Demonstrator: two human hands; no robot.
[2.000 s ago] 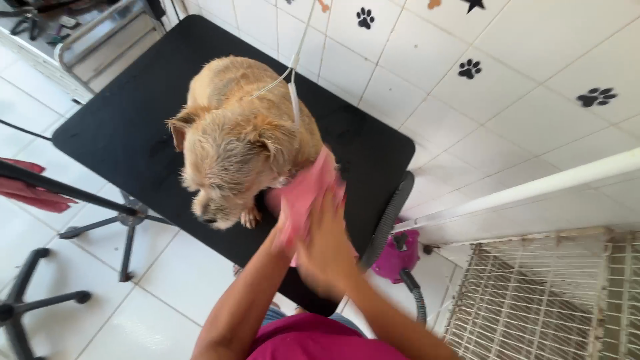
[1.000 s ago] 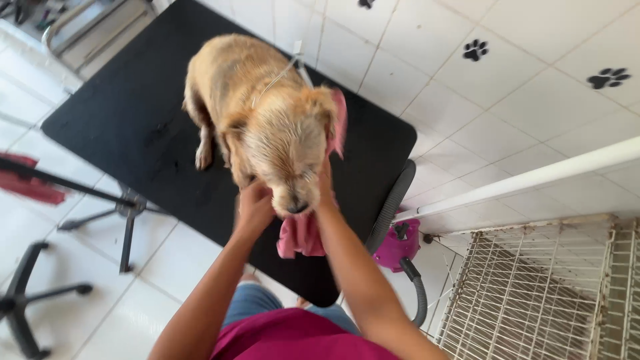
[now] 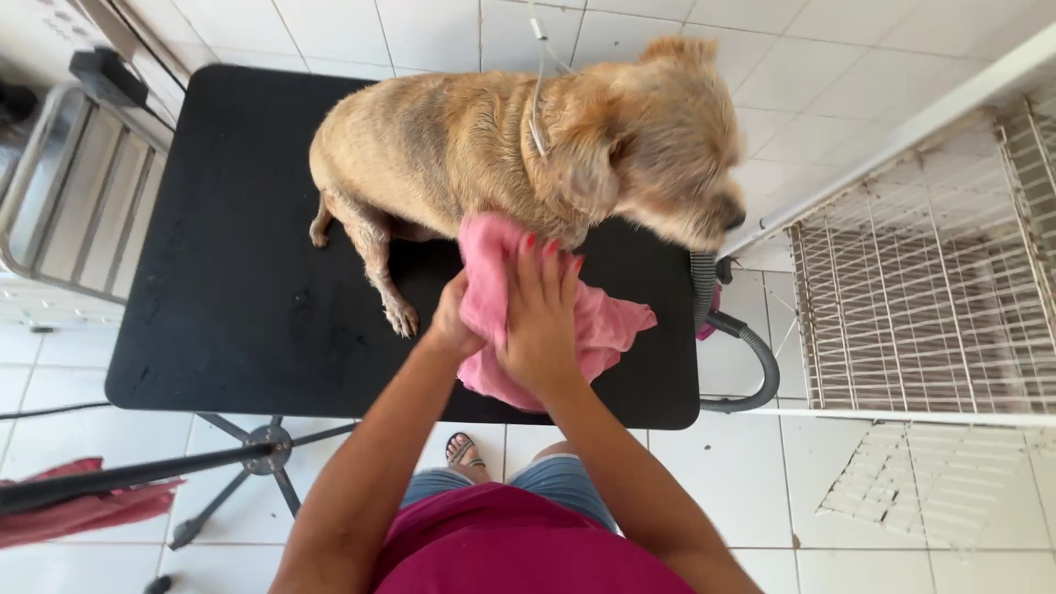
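Observation:
A light brown dog (image 3: 445,148) with damp-looking fur is on a black grooming table (image 3: 239,247), its head turned to the right and a thin white loop around its neck. My left hand (image 3: 462,318) holds the left side of a pink cloth (image 3: 602,326) below the dog's chest. Flat against the cloth lies my right hand (image 3: 540,313), fingers pointing up toward the chest. The cloth covers the dog's front leg, which is hidden between my hands, and its loose end spreads over the table to the right.
A wire cage (image 3: 899,305) stands at the right. Near the table's right edge curves a grey hose (image 3: 763,359). A black stand (image 3: 268,450) with a reddish cloth (image 3: 82,503) reaches in at the lower left. Behind the table is a white tiled wall (image 3: 429,33).
The dog's head has turned to the right. My hands, at either side of its head a second ago, are now together on the pink cloth at its chest. The view has shifted.

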